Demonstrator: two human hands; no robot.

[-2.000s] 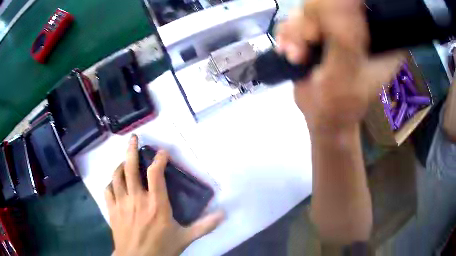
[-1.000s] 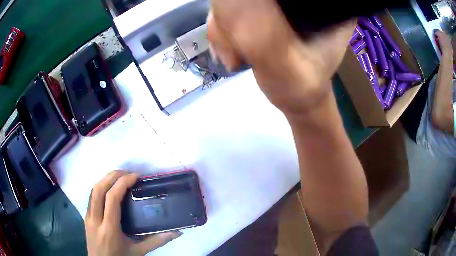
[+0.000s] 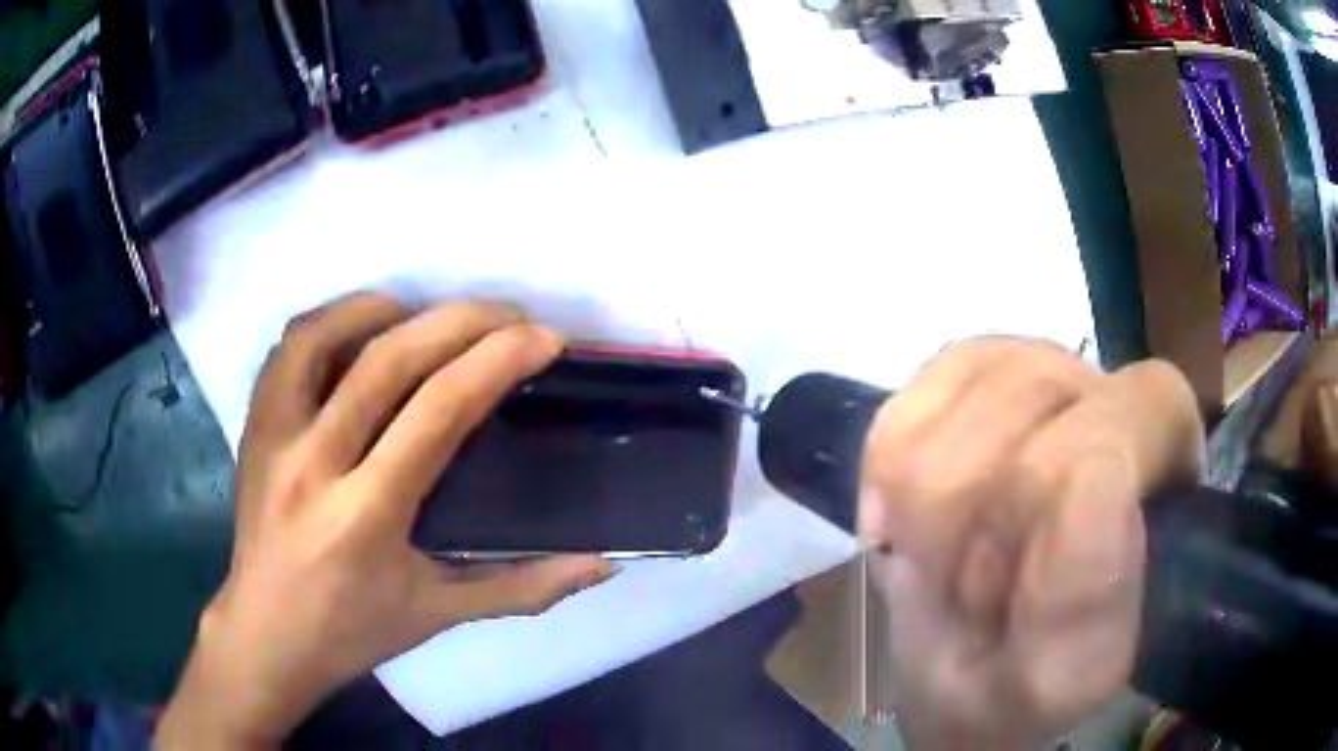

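A portable radio (image 3: 587,470) lies black back up, red edge showing, on the white work sheet (image 3: 880,235). My left hand (image 3: 367,455) grips it from the left, fingers over the far edge and thumb along the near edge. My right hand (image 3: 1027,514) is closed around the black electric screwdriver (image 3: 825,440). The thin screwdriver bit (image 3: 729,401) points left, its tip at the radio's far right corner. Whether a screw is at the tip cannot be seen.
Waiting radios (image 3: 426,59) with black backs stand at the upper left. The silver screw feeder (image 3: 954,37) is at the top on a white plate. An open battery carton (image 3: 1167,191) of purple cells is at the right. Brown cardboard (image 3: 834,638) shows below the sheet.
The right hand has brought the screwdriver from the feeder down to the radio's right end. The left hand keeps hold of the radio. The view has shifted, with the feeder now higher and farther right.
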